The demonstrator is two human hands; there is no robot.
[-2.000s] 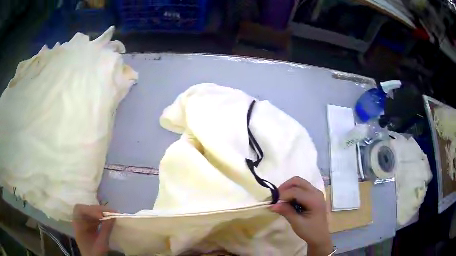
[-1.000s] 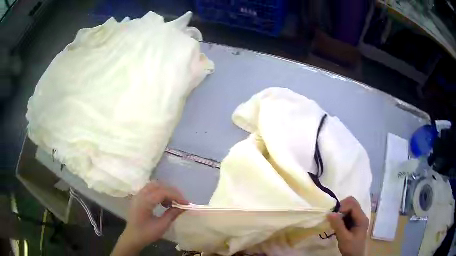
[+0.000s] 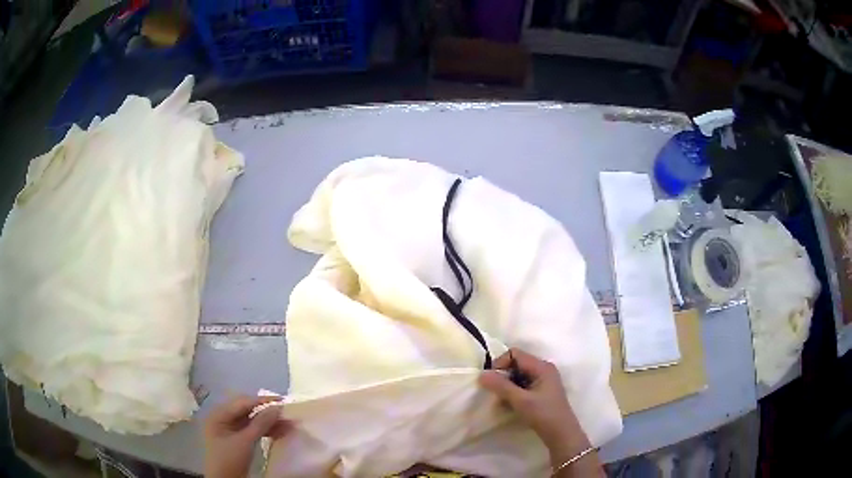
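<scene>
A cream garment lies bunched on the pale grey table in front of me. My left hand pinches one end of its narrow edge at the lower left. My right hand pinches the same edge at the right, so the edge runs nearly straight between them. A dark cord lies in a curve over the cream cloth and runs down to my right fingers. Something small and dark shows in my right hand; I cannot tell what it is.
A tall cream garment pile stands at the table's left. At right lie a white strip on brown cardboard, a roll of tape, a blue spray bottle and more cream cloth. A blue crate stands beyond the table.
The view swung right and back left. My hands have moved closer together along the edge, which spans less than before. Both still hold the garment.
</scene>
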